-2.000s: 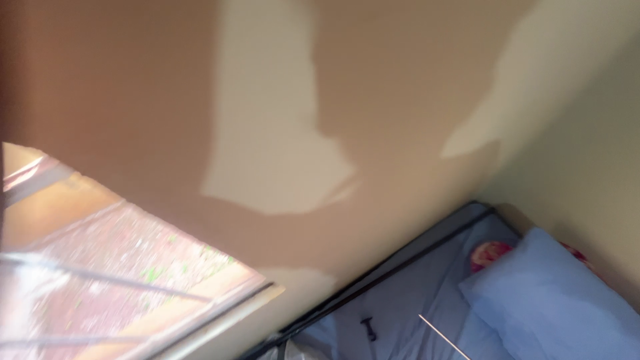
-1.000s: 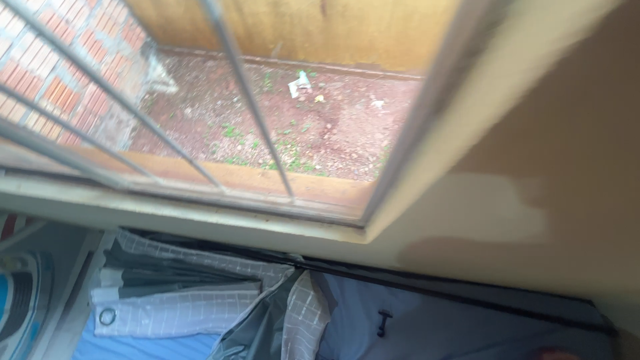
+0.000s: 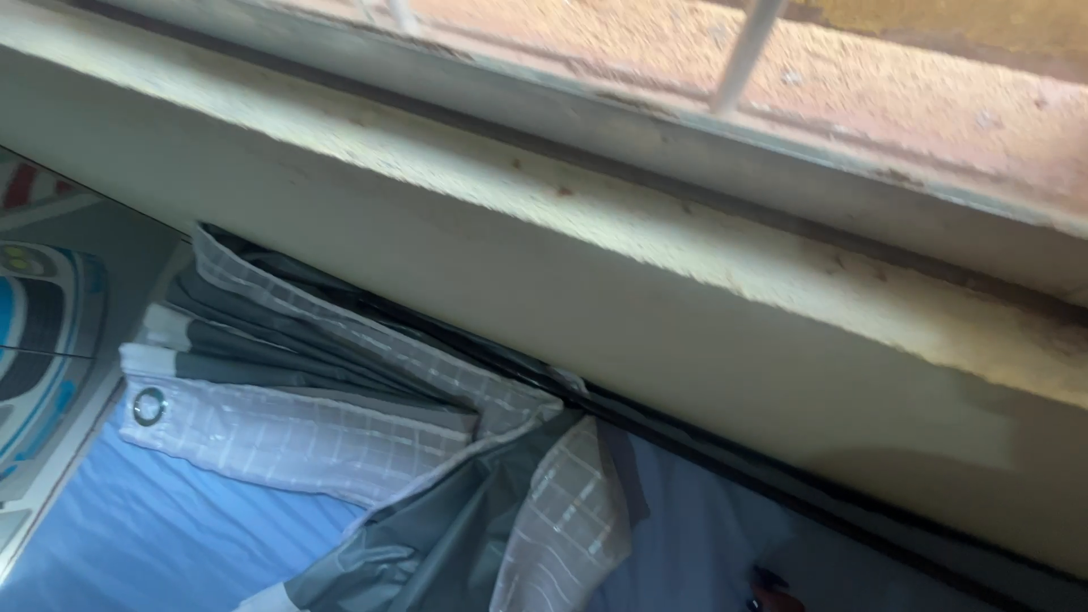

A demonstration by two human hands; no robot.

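Observation:
A grommet-topped curtain (image 3: 408,433), grey-green on one side and pale checked on the other, lies folded and bunched on a bed with a blue sheet (image 3: 195,518). A metal ring (image 3: 149,406) shows at its left end. Low at the right, a small dark object (image 3: 769,578) rests on the shaded part of the sheet. A reddish-brown shape at the bottom edge beside it looks like fingertips, probably of my right hand (image 3: 780,602); its grip is too dark and cut off to tell. My left hand is out of view.
A window with metal bars (image 3: 748,55) and a rough sill (image 3: 544,217) runs across the top. The wall (image 3: 476,280) drops from it to the bed's dark edge (image 3: 765,493). At the far left stands a panel with a printed car picture (image 3: 42,340).
The view has swung from the wall and pillow to the window sill and curtain. The reddish shape at the bottom edge, apart from the small dark object one second ago, is now beside it.

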